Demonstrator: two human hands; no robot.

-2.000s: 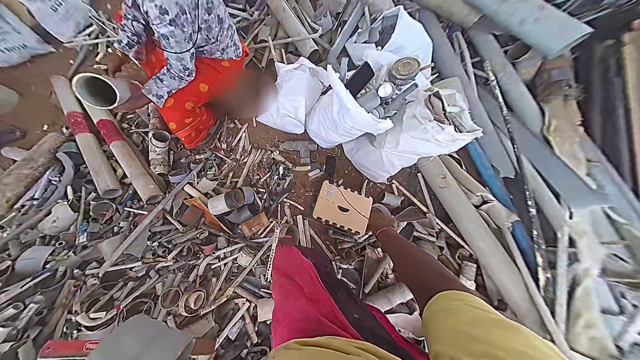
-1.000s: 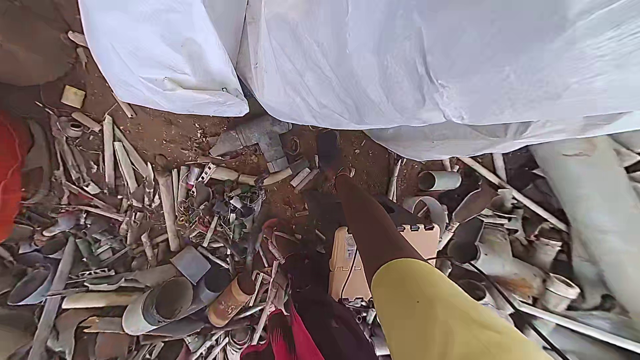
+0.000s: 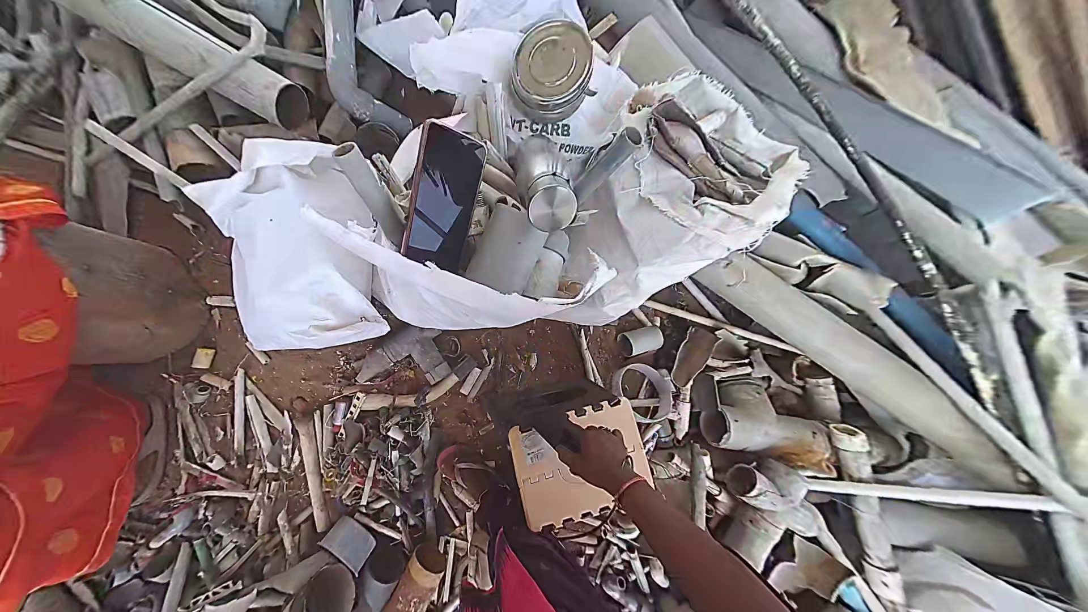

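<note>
My right hand (image 3: 595,459), a red band at its wrist, reaches in from the lower right over a tan board with notched edges (image 3: 552,493). Its fingers rest at a dark flat object (image 3: 544,408) that partly covers the board's upper end; whether they grip it cannot be told. The board bears a small label with writing. Above, a phone (image 3: 444,195) leans among grey pipe pieces (image 3: 506,251) in a white sack (image 3: 459,297), beside a steel bottle (image 3: 551,200) and a round lidded metal container (image 3: 552,68). My left hand is not in view.
Broken plastic pipe pieces (image 3: 382,574) cover the ground at the lower left. Long grey pipes (image 3: 850,365) slope along the right. At the left edge is another person's orange patterned clothing (image 3: 51,459). A smaller white sack part (image 3: 297,255) hangs near bare soil (image 3: 289,382).
One second ago my right arm reached up past the board to a dark object near the sacks; now the hand is back over the board. The view has shifted strongly.
</note>
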